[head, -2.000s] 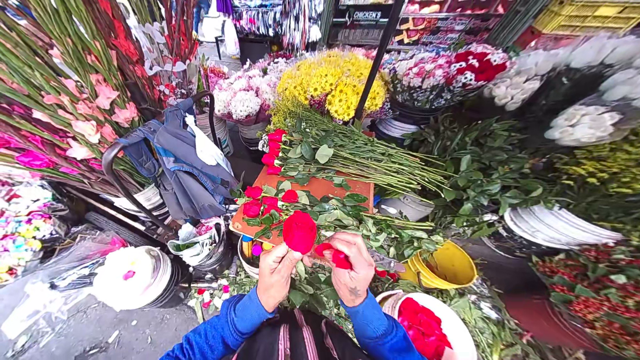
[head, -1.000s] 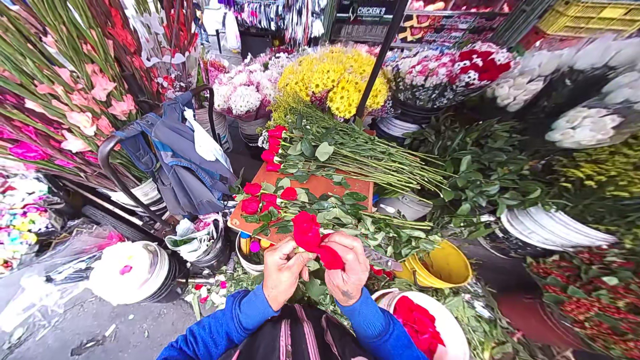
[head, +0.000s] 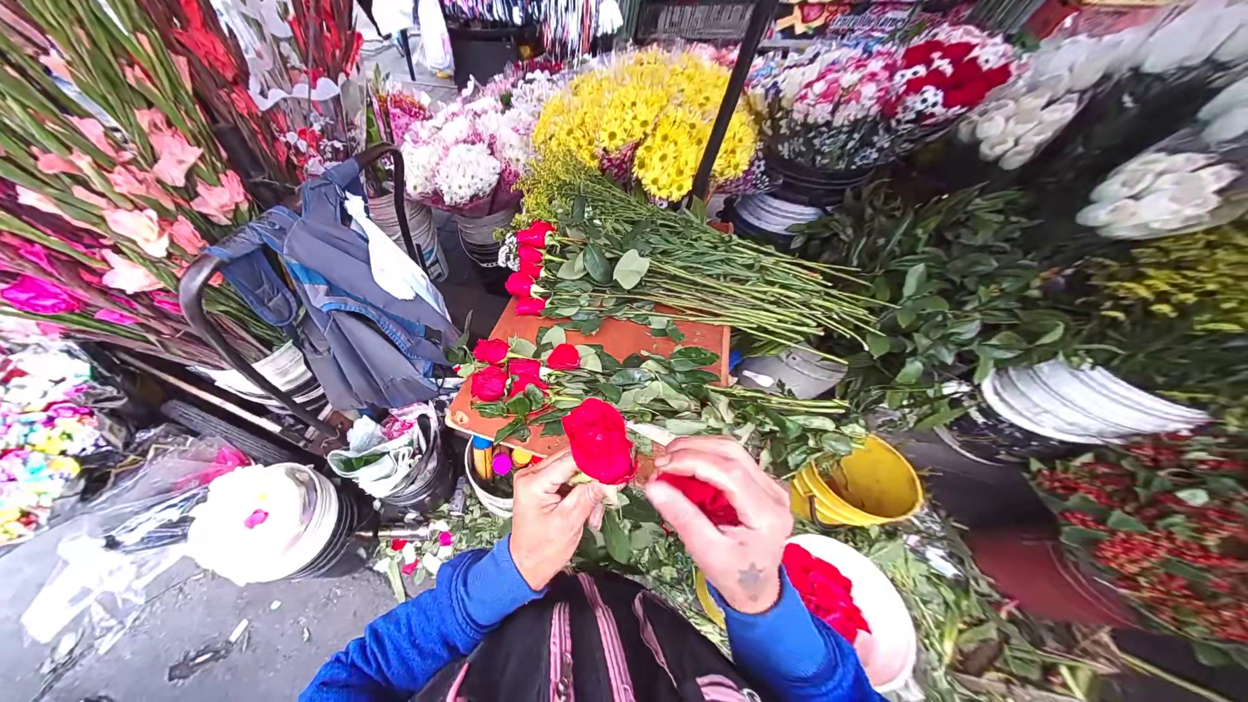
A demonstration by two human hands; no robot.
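My left hand (head: 556, 512) grips a red rose (head: 599, 441) just under its bloom, upright in front of me. Close to its right, my right hand (head: 726, 512) curls over loose red petals (head: 700, 495); a pale, thin thing, too unclear to name, shows above its fingers. Behind the hands, cut red roses (head: 507, 375) with leafy stems lie on an orange board (head: 624, 336). A larger bunch of long-stemmed roses (head: 721, 268) lies across the board's far side. Red petals fill part of a white bucket (head: 877, 609) below my right forearm.
A yellow bucket (head: 863, 480) stands right of my hands. At left are a hand truck's bent handle (head: 200, 292) with a grey-blue backpack (head: 361, 302) and white buckets (head: 317, 522). Buckets of yellow daisies (head: 648, 117) and other flowers stand behind; leaves and stem scraps litter the ground.
My right hand has drawn away from the rose to the right, with petals in it. The hands were close together at the bloom one second ago. My left hand still holds the rose.
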